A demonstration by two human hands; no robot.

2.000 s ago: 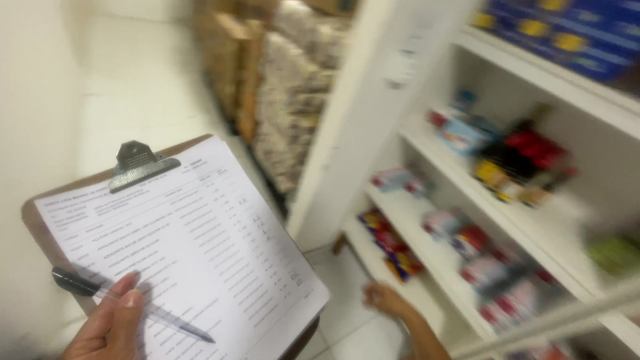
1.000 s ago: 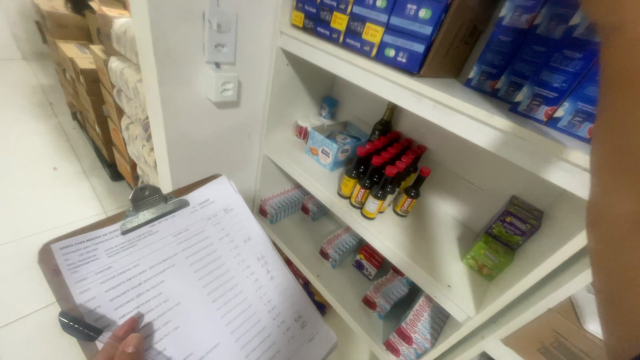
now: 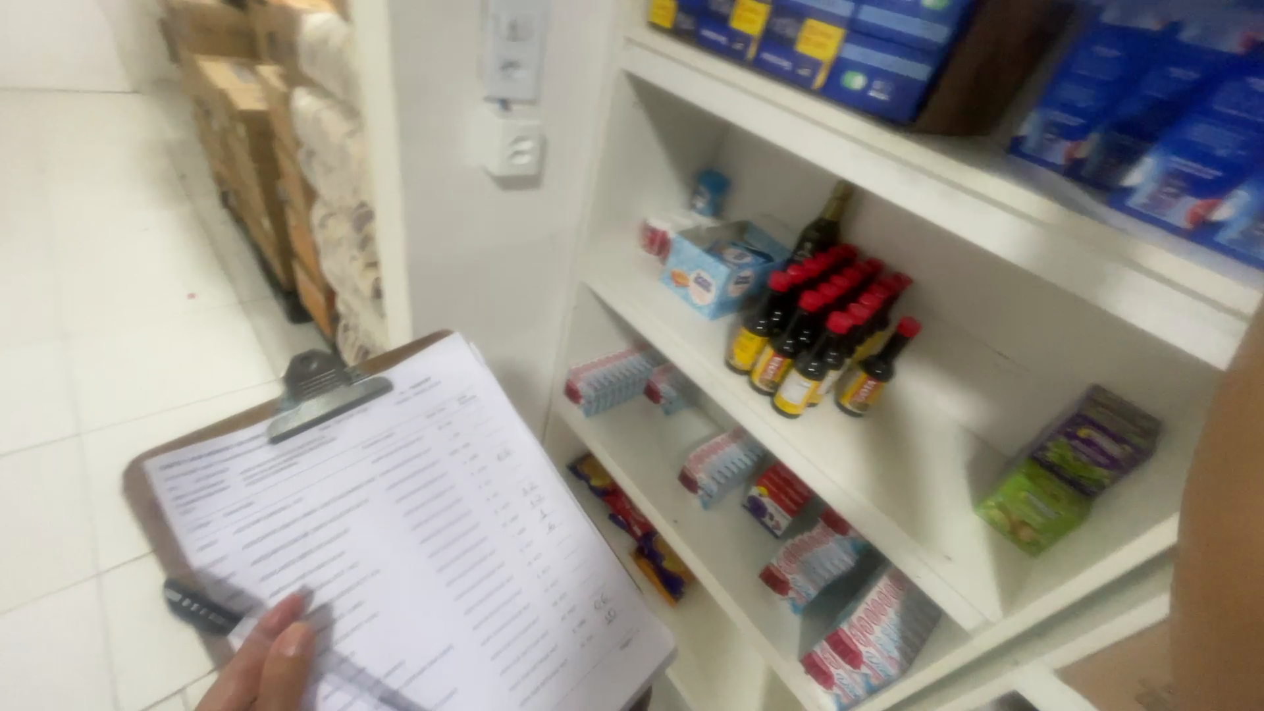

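My left hand (image 3: 262, 657) is at the bottom left, its thumb and finger over the edge of a clipboard (image 3: 138, 494) and on a capped pen (image 3: 202, 607) that lies across the printed sheets (image 3: 395, 533). The sheets bear typed rows and some handwritten marks under the metal clip (image 3: 326, 390). My right hand is out of the frame; only a blurred arm shows along the right edge. Right of the clipboard, dark sauce bottles with red caps (image 3: 815, 331) stand grouped on a white shelf beside a light blue carton (image 3: 721, 272).
Small boxes (image 3: 721, 464) stand in rows on the shelf below, and green and purple boxes (image 3: 1071, 464) at the right. Blue boxes (image 3: 889, 69) fill the upper shelf. A wall socket (image 3: 513, 146) is on the partition; stacked cartons (image 3: 242, 148) stand behind it.
The view has swung right and up toward the shelves. My right hand, low by the lower shelves two seconds ago, has left the frame, and its arm now shows at the right edge.
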